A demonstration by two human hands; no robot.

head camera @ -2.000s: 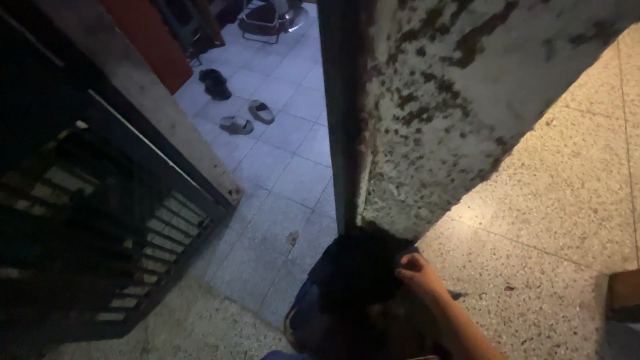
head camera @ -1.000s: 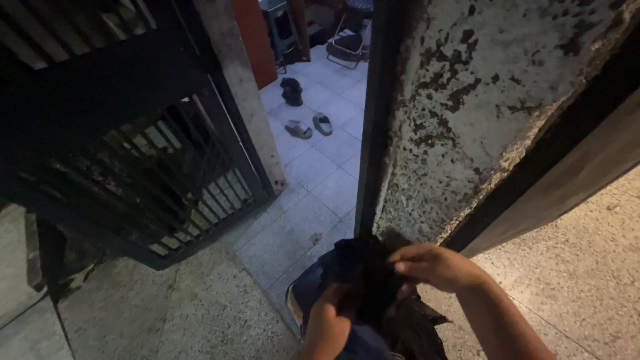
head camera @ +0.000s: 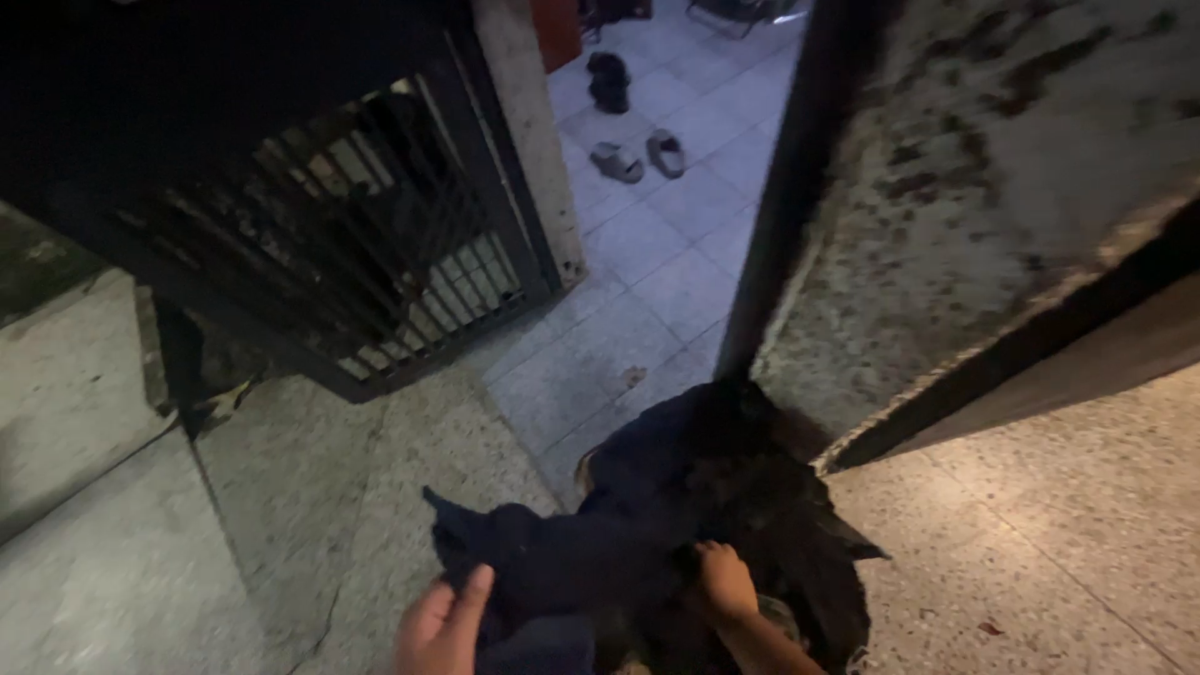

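Note:
A heap of dark cloth [head camera: 694,469], black and navy, lies at the foot of the wall's end beside the doorway. One dark navy piece [head camera: 572,562] stretches leftward from the heap between my hands. At its left part is my left hand [head camera: 445,619], thumb raised; the fingers are partly hidden, so its hold is unclear. My right hand [head camera: 727,581] has its fingers curled on the dark cloth at the middle of the heap. Shadow hides where one piece of cloth ends and another begins.
A dark metal barred gate [head camera: 375,234] stands at the left. Through the doorway, a pair of slippers [head camera: 617,162] and dark footwear [head camera: 608,82] lie on pale floor tiles [head camera: 647,234]. A wall with peeling paint [head camera: 984,187] rises at the right, beside speckled flooring [head camera: 1022,525].
Two seconds ago only my right hand showed, at the heap. My left hand has since come into view and moved left, and a dark piece of cloth now extends out that way.

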